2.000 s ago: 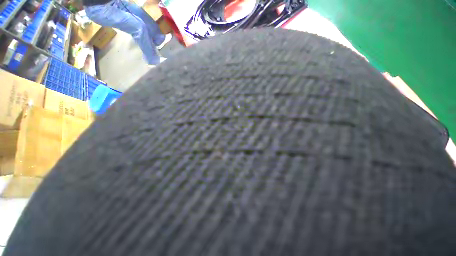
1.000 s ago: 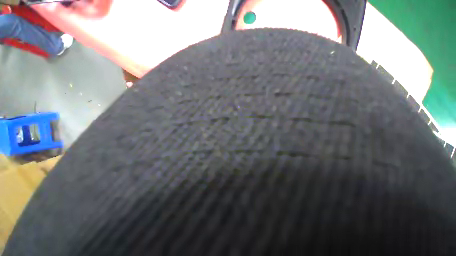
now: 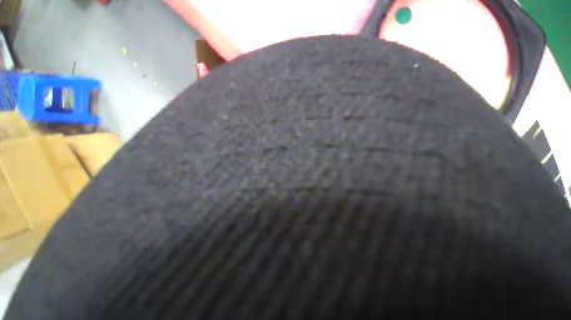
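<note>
A black frame [image 3: 528, 47] with a large round opening lies on the red-and-white covering [image 3: 282, 22] at the top right. Its lower part is hidden behind the dark ribbed fabric shape [image 3: 325, 162], probably a cap brim, which fills the middle of the view. A small green spot [image 3: 403, 15] shows through the opening. White sheets with black bars [image 3: 542, 145] lie below the frame at the right edge. Neither of my hands is in view.
A blue plastic stool [image 3: 59, 100] stands on the grey floor [image 3: 150, 47] at the left. Cardboard cartons [image 3: 44, 178] lie below it. A small brown piece [image 3: 208, 56] is by the covering's left edge. Green surface [image 3: 554, 28] shows at the top right corner.
The view has swung. The black frame has shifted right and the blue stool up and right. The dark phone-like object and the person's leg at the left are out of view.
</note>
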